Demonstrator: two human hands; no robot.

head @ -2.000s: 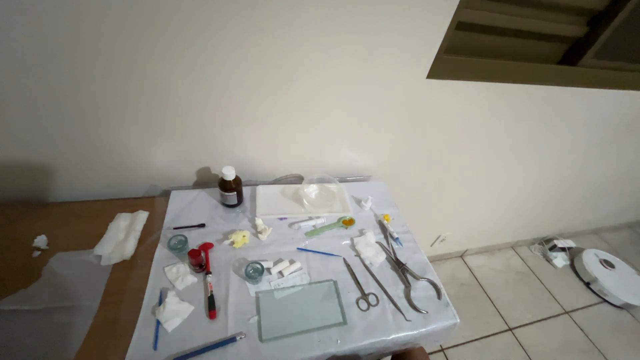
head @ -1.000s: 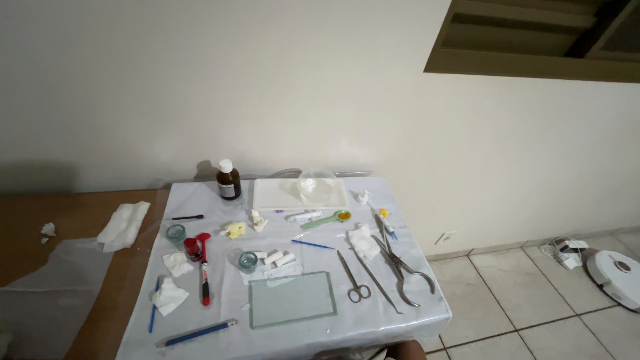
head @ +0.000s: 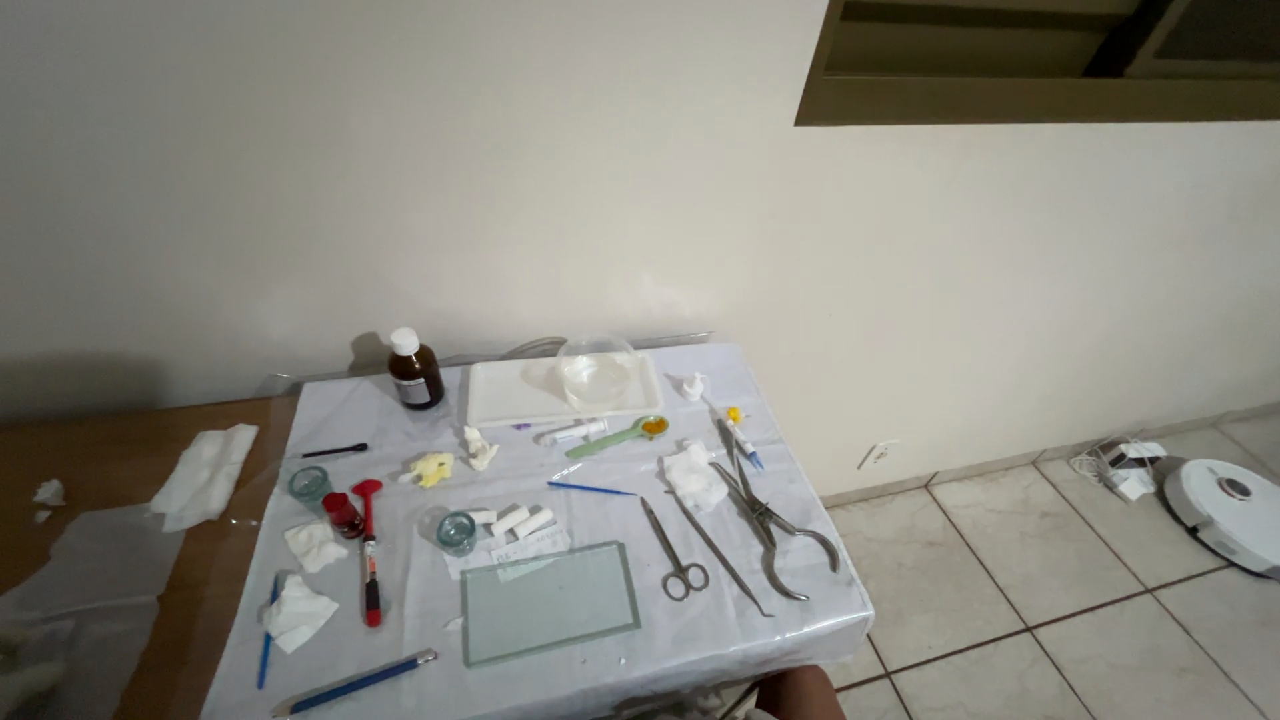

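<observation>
Neither of my hands shows. On a cloth-covered table (head: pixel 430 640) lie a glass slab (head: pixel 550 603), small scissors (head: pixel 675 555), metal pliers-like forceps (head: pixel 765 515) and a thin hooked metal instrument (head: pixel 725 558). A green spoon (head: pixel 615 438) holds orange material. Behind it, a clear plastic cup (head: pixel 595 375) rests on a white tray (head: pixel 510 395), beside a brown bottle (head: pixel 415 372) with a white cap. White cotton rolls (head: pixel 522 521) lie by a small glass dish (head: pixel 456 533). To the left are a red-capped marker-like tool (head: pixel 370 575), a red bottle (head: pixel 343 514) and a blue pencil (head: pixel 355 684).
A wall stands directly behind the table. Crumpled white tissues (head: pixel 300 612) lie at its left, and a folded tissue (head: pixel 205 476) is on the brown surface beyond. Bare skin of a limb (head: pixel 800 694) shows at the bottom edge. A white robot vacuum (head: pixel 1230 510) sits on the tiled floor.
</observation>
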